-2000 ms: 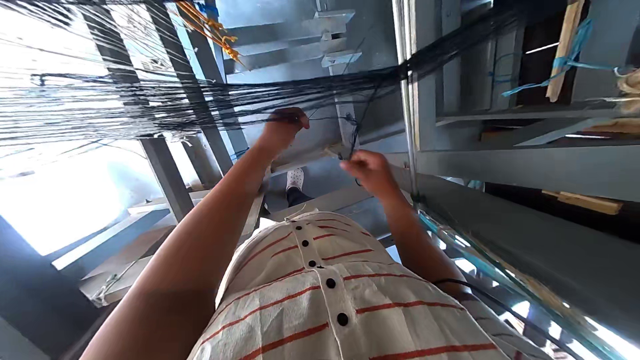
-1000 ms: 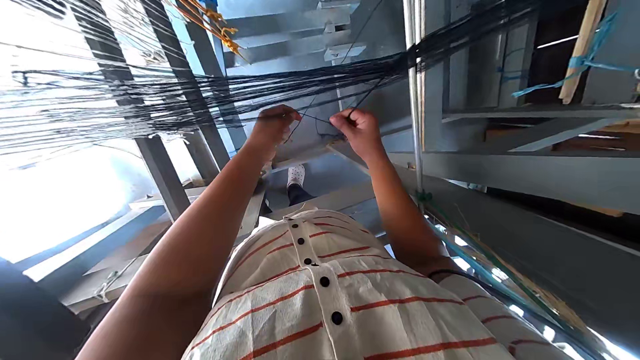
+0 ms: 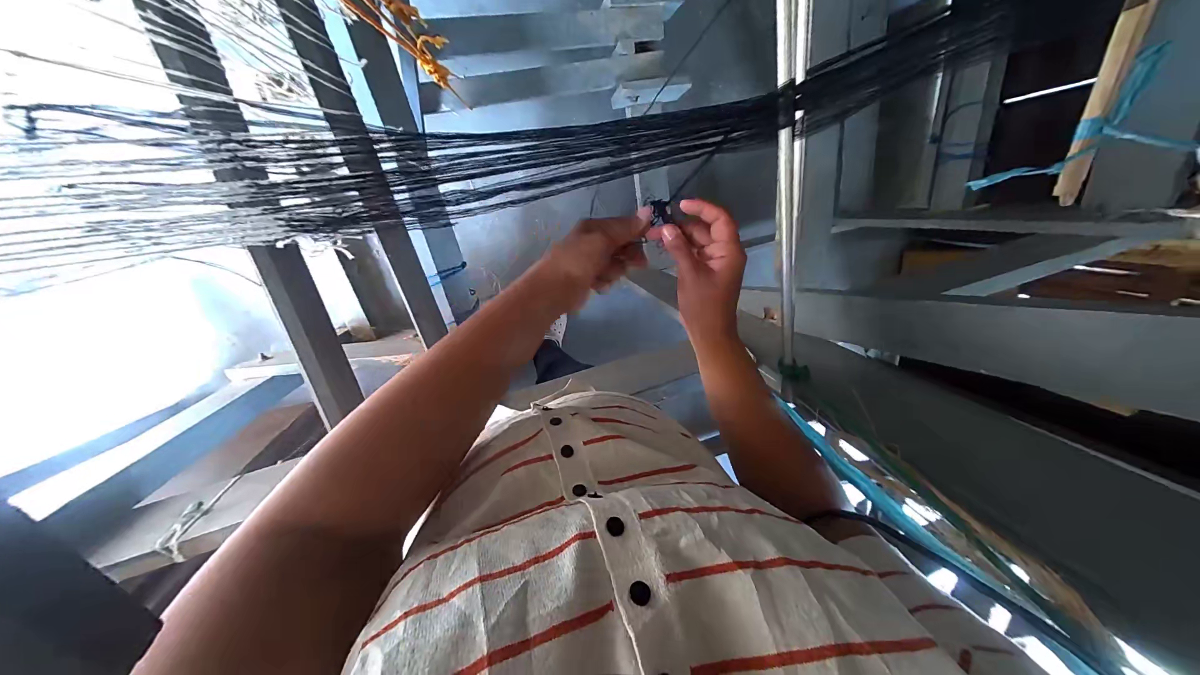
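Observation:
Many dark warp threads (image 3: 581, 150) run across the loom from the pale spread at left to a dense bundle at upper right. Below them both my hands meet at a small dark tangle of thread (image 3: 660, 212). The fingertips of my left hand (image 3: 609, 246) pinch its left side; this hand is slightly blurred. At its right side is my right hand (image 3: 708, 246), thumb and index finger close around the tangle. A dark strand rises from it toward the warp.
Upright metal rods (image 3: 790, 187) stand right of my hands, crossing the warp. Grey wooden loom beams (image 3: 319, 328) frame both sides. An orange cord (image 3: 417, 42) hangs at the top. Blue string is tied round a wooden stick (image 3: 1102, 103) at upper right. My foot is below.
My hands, apart one second ago with a strand between them, have come together below the warp. A dark tangle now shows between the fingertips.

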